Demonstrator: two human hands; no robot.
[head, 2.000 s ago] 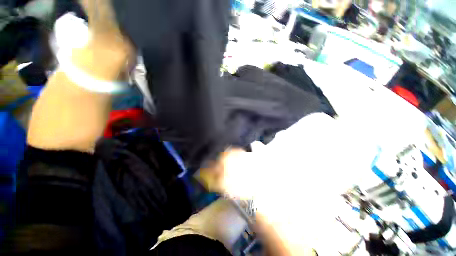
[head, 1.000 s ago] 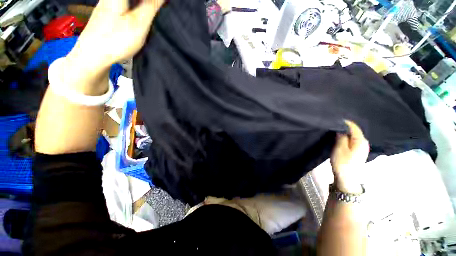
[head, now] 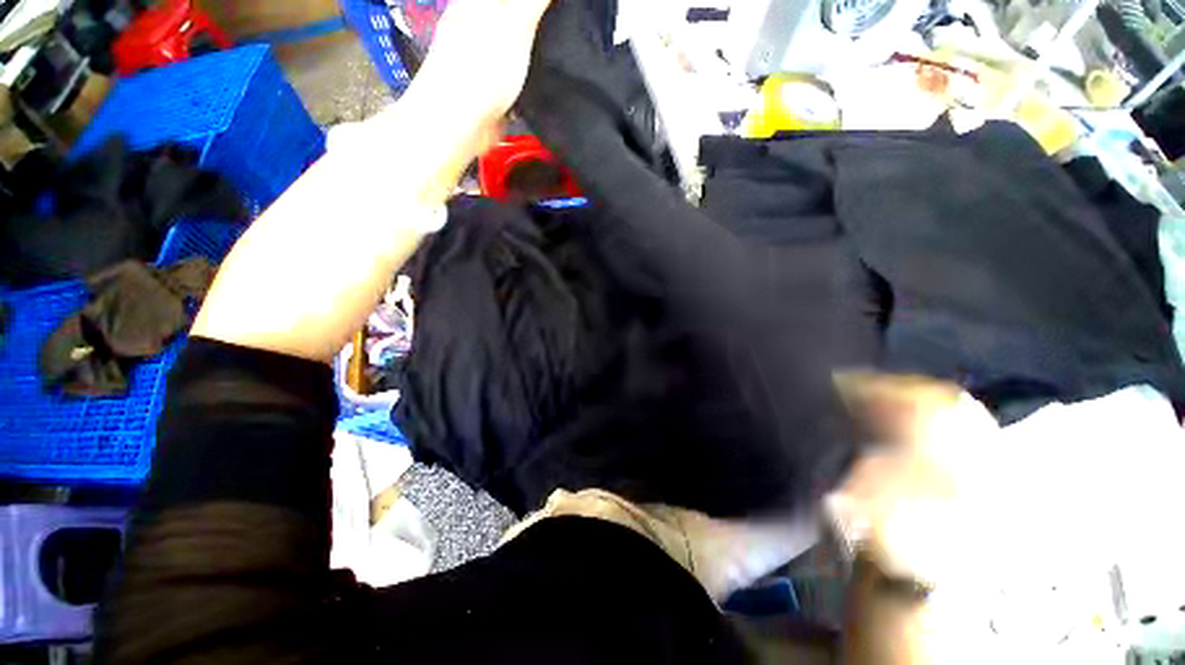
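Observation:
A large black garment piece [head: 728, 338] hangs between my raised left side and the table, spreading over my lap. My left hand [head: 500, 59] is raised at the upper middle, partly cut off by the top edge, and grips the upper end of the cloth. My right hand [head: 910, 448] is blurred at the lower right, beside the cloth's edge; its fingers and any hold on the cloth are not clear. Another black garment [head: 1001, 260] lies flat on the white table [head: 1105, 481] at the right.
Blue crates [head: 78, 416] stand at the left, with dark cloth in and on them. A purple stool [head: 78, 572] is at the lower left. A red stool [head: 526, 169] shows behind the cloth. A yellow round object [head: 793, 104] sits at the table's back.
My left hand has moved right with its end of the cloth. My right hand has moved slightly down. The view has shifted, showing more of the crates and the garment on the table.

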